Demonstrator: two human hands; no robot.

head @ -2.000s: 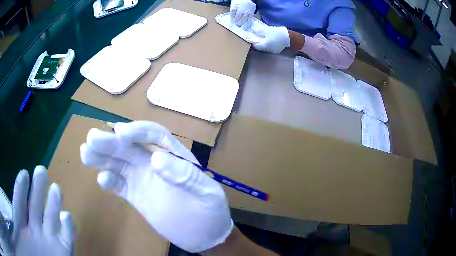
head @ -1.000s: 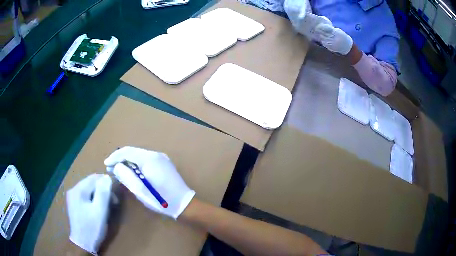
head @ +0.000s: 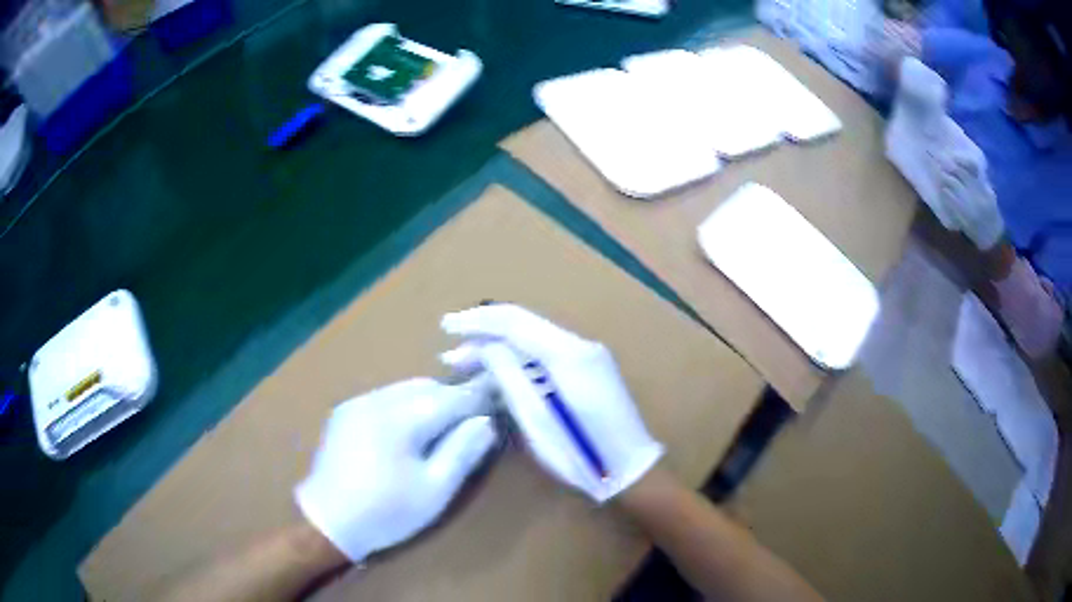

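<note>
My right hand (head: pixel 553 394), in a white glove, holds a dark blue pencil (head: pixel 573 429) slanting across the palm, its red end toward the wrist. My left hand (head: pixel 400 459), also white-gloved, has its fingers bent and touches the right fingertips above a brown cardboard sheet (head: pixel 270 506). Whether anything sits between the left fingers is hidden. A closed white router (head: pixel 94 376) with a yellow port row lies at the left. An open bottom housing (head: pixel 435 100) with a green circuit board (head: pixel 388 68) lies on the dark-green bench at the back.
White covers (head: pixel 658 118) lie together on a second cardboard sheet (head: pixel 870 141), another (head: pixel 788 276) beside them. A carton (head: pixel 893 494) holds white units (head: pixel 999 365) at right. A coworker's gloved hand (head: pixel 940 153) is above it. A blue cylinder (head: pixel 296 126) and a blue bin (head: pixel 82 94) are back left.
The view has swung left, so the bench things and covers appear further right. My hands have come together over the cardboard. The closed router at left shows fully now. The pencil stays in my right hand.
</note>
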